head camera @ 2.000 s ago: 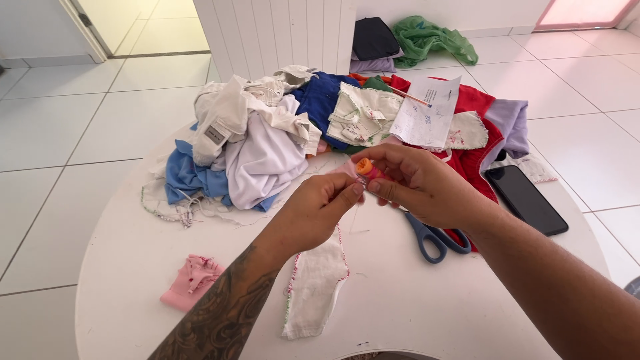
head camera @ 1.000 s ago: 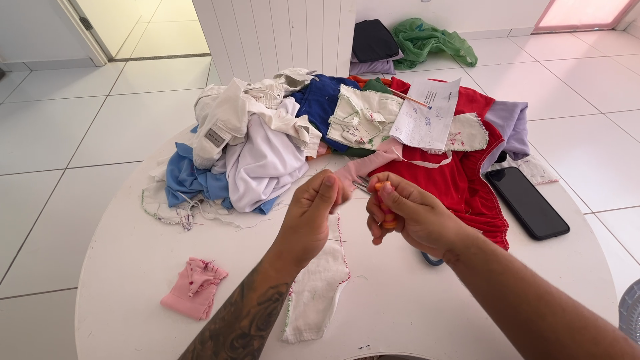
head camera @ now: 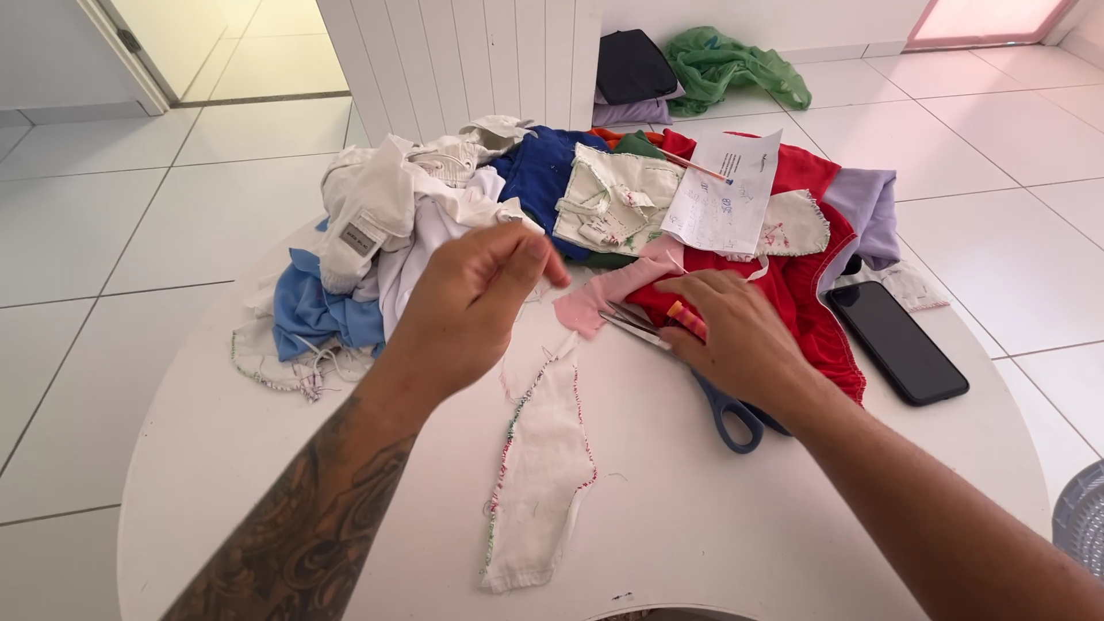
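My left hand (head camera: pixel 487 302) is raised over the middle of the round white table, thumb and fingertips pinched together; whether a thread or needle is between them cannot be told. My right hand (head camera: pixel 742 336) reaches palm down over the blue-handled scissors (head camera: pixel 737 423). An orange and pink thread spool (head camera: pixel 687 319) shows beside its thumb and fingers; whether it is gripped is unclear. The scissors' blades point toward a pink cloth strip (head camera: pixel 595 302). A white cloth piece (head camera: pixel 543 474) with red and green edge stitching lies between my forearms.
Heaped garments span the table's far side: white cloth (head camera: pixel 379 198), light blue cloth (head camera: pixel 319 302), dark blue cloth (head camera: pixel 535 172) and red cloth (head camera: pixel 802 293). A paper with writing (head camera: pixel 724 194) and a pencil (head camera: pixel 694 164) rest on top. A black phone (head camera: pixel 897 341) lies right.
My hands, together around the spool at first, have moved apart. My right hand has lowered toward the cloth and scissors. The folded pink cloth seen earlier at the lower left no longer shows.
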